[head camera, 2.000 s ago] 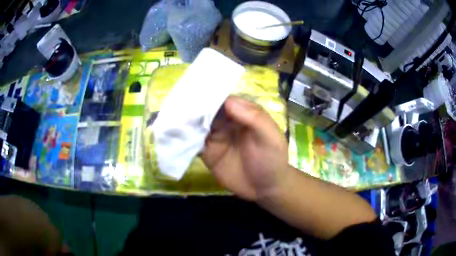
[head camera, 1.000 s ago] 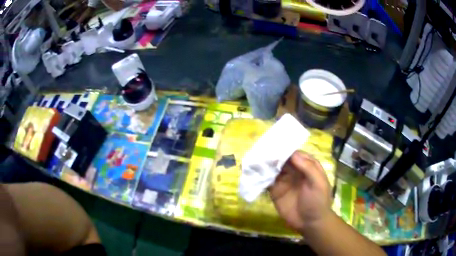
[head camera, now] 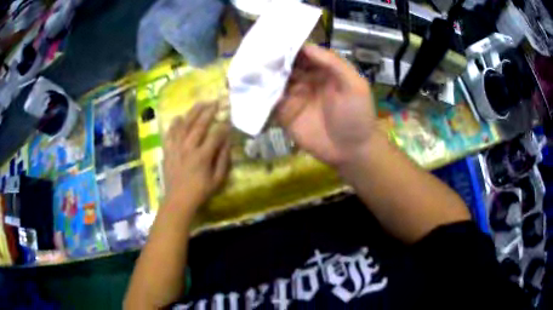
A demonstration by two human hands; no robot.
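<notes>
My right hand point(head camera: 330, 106) holds a glossy white flat piece point(head camera: 267, 63), seemingly a white plastic housing, raised over the far right part of the yellow padded nest point(head camera: 261, 181). Glare and blur wash out its detail. My left hand point(head camera: 197, 148) lies palm down on the left part of the nest, fingers slightly apart, with nothing seen in it. A small pale grey object or patch point(head camera: 270, 143) shows in the middle of the nest, too blurred to name.
A translucent bag point(head camera: 182, 30) lies behind the nest. Screw feeders point(head camera: 376, 42) and a black power driver point(head camera: 424, 60) are at the right. White-and-black units point(head camera: 496, 91) stand farther right, above a blue crate point(head camera: 464, 181). Another unit point(head camera: 54, 109) stands left.
My left hand has come from the lower left onto the nest. My right hand still holds the white piece. The camera view has shifted, with the nest now farther left and higher in the picture.
</notes>
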